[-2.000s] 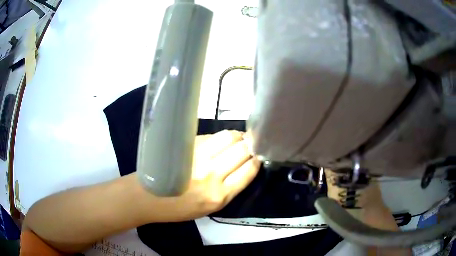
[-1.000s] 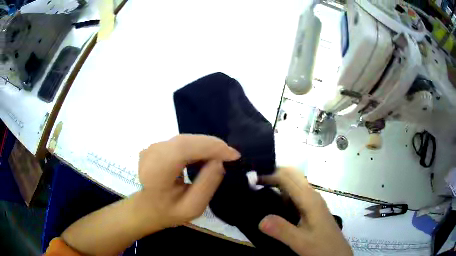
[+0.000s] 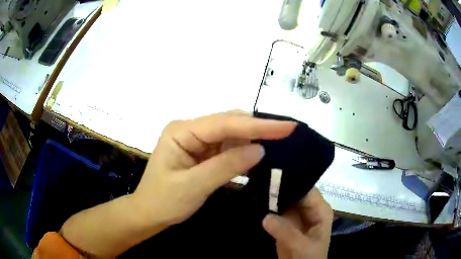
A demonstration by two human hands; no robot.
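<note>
A dark cloth piece [image 3: 308, 157] is held up in front of me, over the front edge of the table. A small white label [image 3: 275, 190] lies upright on its dark surface. My left hand [image 3: 217, 152] grips the cloth's upper left edge between thumb and fingers. My right hand [image 3: 301, 227] grips its lower edge, with the thumb just below the label. More dark cloth hangs below, and its extent is hard to tell. The sewing machine's presser foot [image 3: 305, 73] stands behind the cloth, apart from it.
The white table [image 3: 151, 60] has a worn wooden front edge. Thread snips [image 3: 374, 163] lie at the right, with black scissors [image 3: 406, 112] behind them. The machine lamp [image 3: 289, 14] is at the top. A blue bin [image 3: 43, 192] is at lower left, and a phone [image 3: 439, 205] at the right edge.
The cloth has come from under the machine head to in front of me and is now raised and turned, with the white label in plain view. Both hands still hold it. The view has shifted.
</note>
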